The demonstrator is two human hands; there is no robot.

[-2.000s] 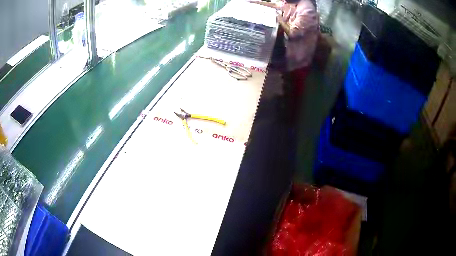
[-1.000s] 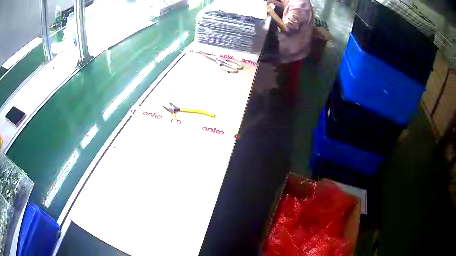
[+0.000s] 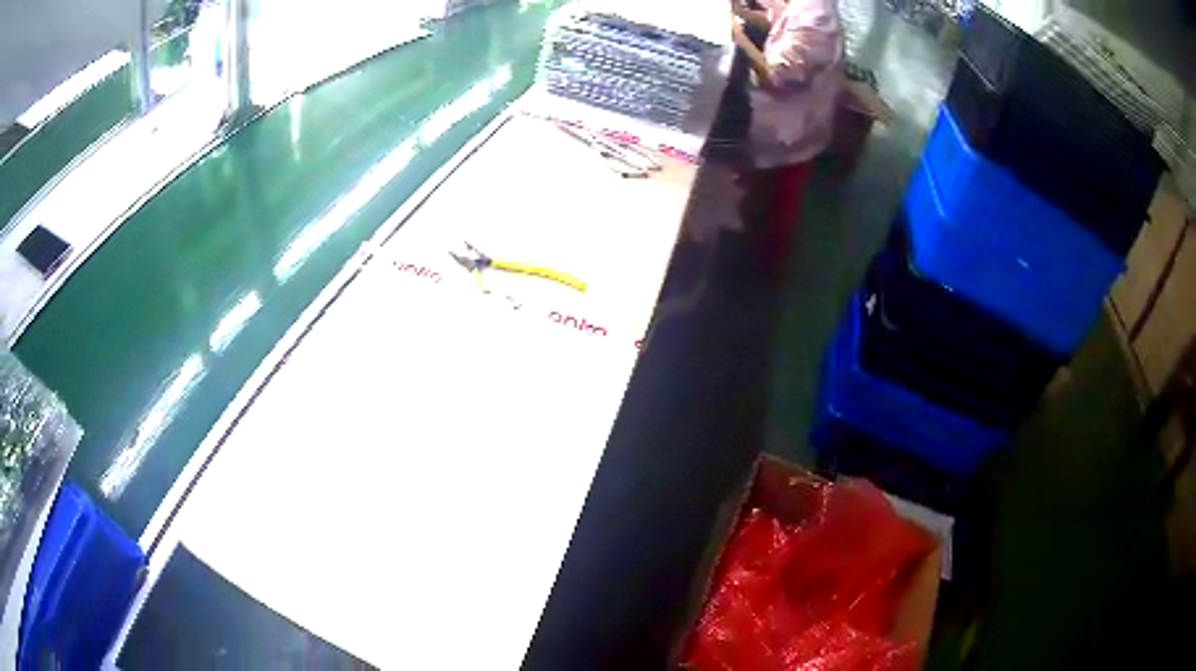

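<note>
Neither of my hands is in the picture. A white sheet [image 3: 407, 459] lies along the bench in front of me. Yellow-handled pliers [image 3: 531, 273] lie open on its far part, near red printed lettering. A second metal hand tool [image 3: 623, 155] lies farther back, close to the stacked clear trays [image 3: 623, 76]. A black mat [image 3: 230, 616] shows at the near left end of the sheet. Part of a blue bin [image 3: 81, 577] and a clear compartment tray [image 3: 29, 439] are cut off by the left edge.
A green conveyor belt [image 3: 197, 308] runs along the left, with a small dark object [image 3: 43, 249] beyond it. An open carton of red plastic [image 3: 826, 577] stands at the lower right. Blue and black bins [image 3: 1010, 243] are stacked behind it. A person [image 3: 797, 79] is at the far end.
The view has shifted slightly, so the bench and bins sit a little differently in the picture. More of the black mat shows. The person's arms at the far end have moved.
</note>
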